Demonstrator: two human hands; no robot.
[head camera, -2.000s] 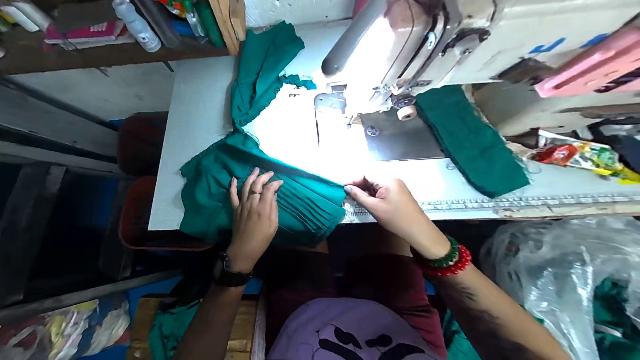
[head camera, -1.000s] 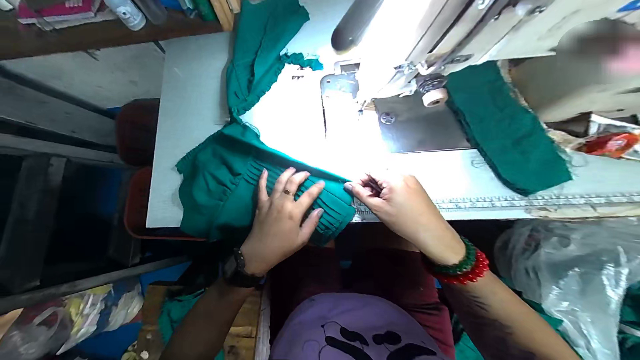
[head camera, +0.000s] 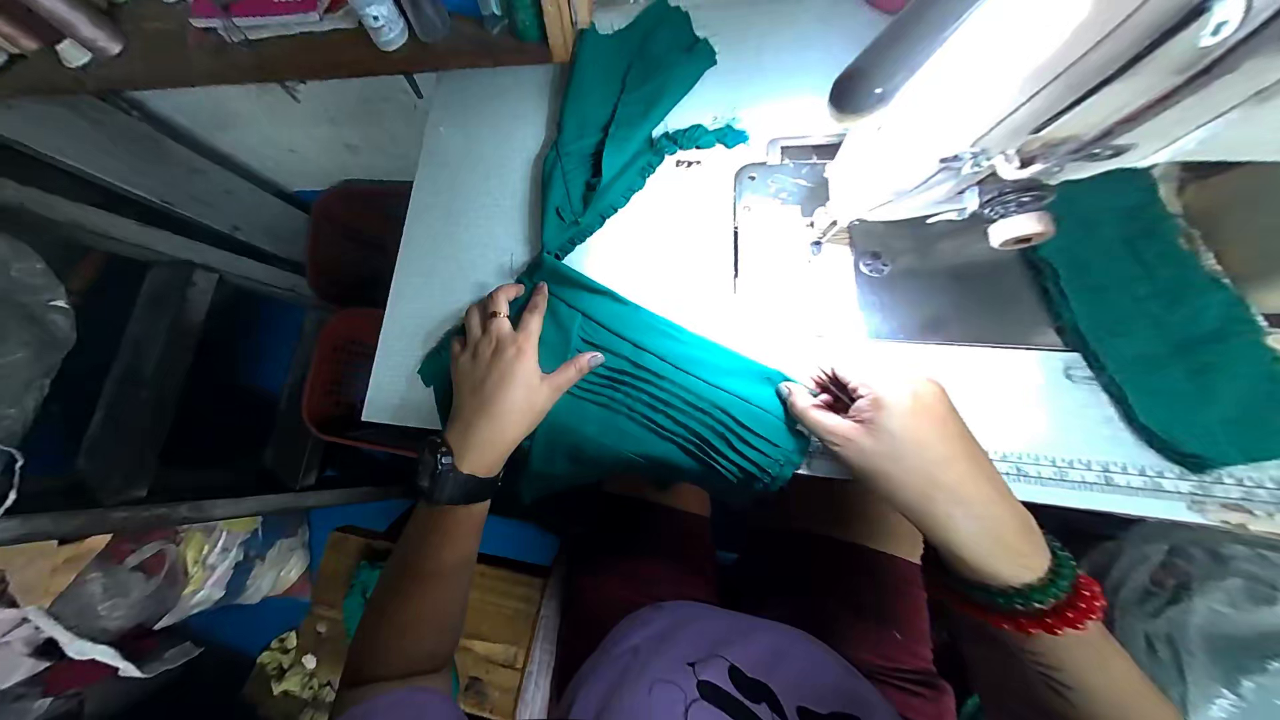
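A green pleated cloth piece (head camera: 660, 390) lies over the table's front edge, its pleats running lengthwise toward the right. My left hand (head camera: 505, 375) rests on its left part with fingers apart, pressing it down. My right hand (head camera: 880, 420) pinches its right end between thumb and finger; small dark things, unclear in kind, show inside the curled fingers. A gathered green strip (head camera: 610, 130) extends up from the cloth's left end. The sewing machine's needle and presser foot (head camera: 825, 225) are above the bright plate, apart from the cloth.
Another green cloth piece (head camera: 1170, 310) lies right of the machine's metal plate (head camera: 940, 285). A measuring tape (head camera: 1120, 475) runs along the front edge. A wooden shelf (head camera: 300, 62) with bottles is at upper left, red baskets (head camera: 345, 375) below it, and a clear plastic bag (head camera: 1190, 610) at lower right.
My left hand has moved left along the cloth, off the pleats' middle, and its fingers are spread. My right hand still pinches the right end. The view has come closer to the table.
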